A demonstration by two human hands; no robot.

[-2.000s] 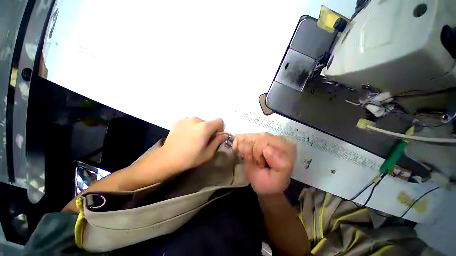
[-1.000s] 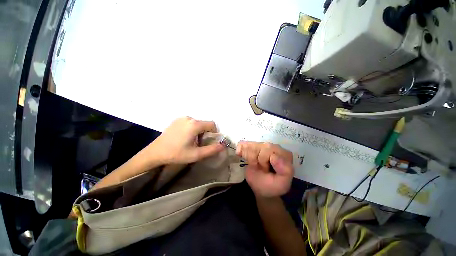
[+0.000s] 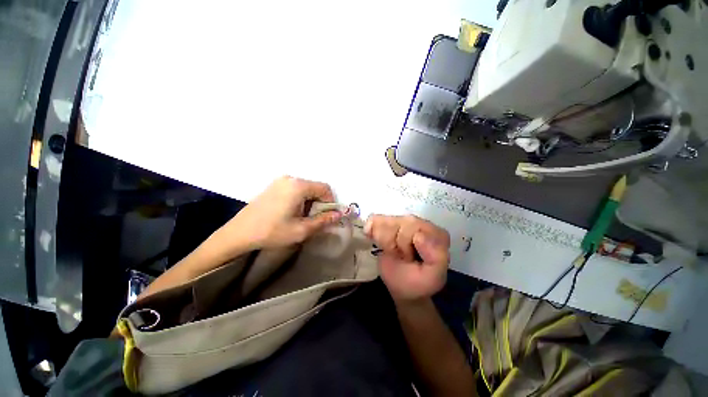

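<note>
A beige bag body [image 3: 233, 333] with yellow binding at its left end lies open over the lap. A metal ring [image 3: 145, 319] sits at its left top corner. My left hand [image 3: 291, 213] pinches the bag's far top corner, where a second small metal ring [image 3: 354, 209] stands up from the fabric. My right hand [image 3: 411, 252] is curled with its fingertips just right of that ring. A thin dark shaft shows at the fingertips; the rest of the tool is hidden in the palm.
The white table edge [image 3: 194, 188] runs beyond the bag. A cream sewing machine [image 3: 543, 70] with a dark bed plate [image 3: 497, 167] stands at the right. A green-handled tool [image 3: 603, 221] and black cords lie beside it. A bundle of beige pieces with yellow edges [image 3: 543, 349] is at lower right.
The view has shifted, so the machine appears further left than two seconds ago. The small ring now stands clear above the left fingertips. The right hand has moved slightly left and down.
</note>
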